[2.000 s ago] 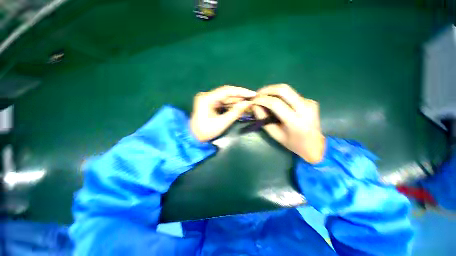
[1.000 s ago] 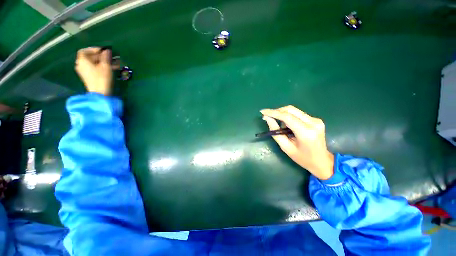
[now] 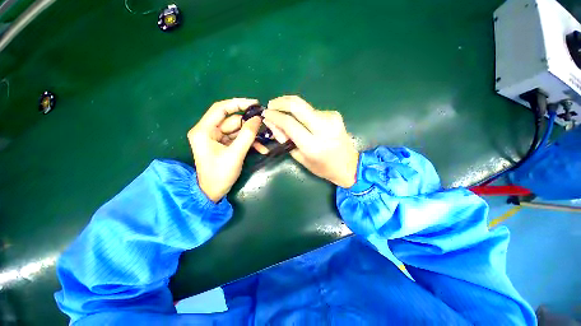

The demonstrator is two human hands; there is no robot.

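Note:
My left hand [image 3: 223,143] holds a small dark round module [image 3: 253,113] between thumb and fingers above the green surface. My right hand [image 3: 312,137] touches the module's right side with its fingertips. A slim black tool, perhaps tweezers [image 3: 275,155], is held in my right hand and points down to the left. My fingers cover much of the module, so its face is partly hidden.
One module with a yellow centre [image 3: 170,18] lies at the upper left, a thin pale wire loop [image 3: 137,9] beside it. Another module [image 3: 46,102] lies far left. A white box [image 3: 532,51] with black and blue cables stands at the right, near a person's blue sleeve [image 3: 554,169].
My left hand has come back from the far left and now holds a module against my right fingertips. The view has shifted, so more of the white box shows.

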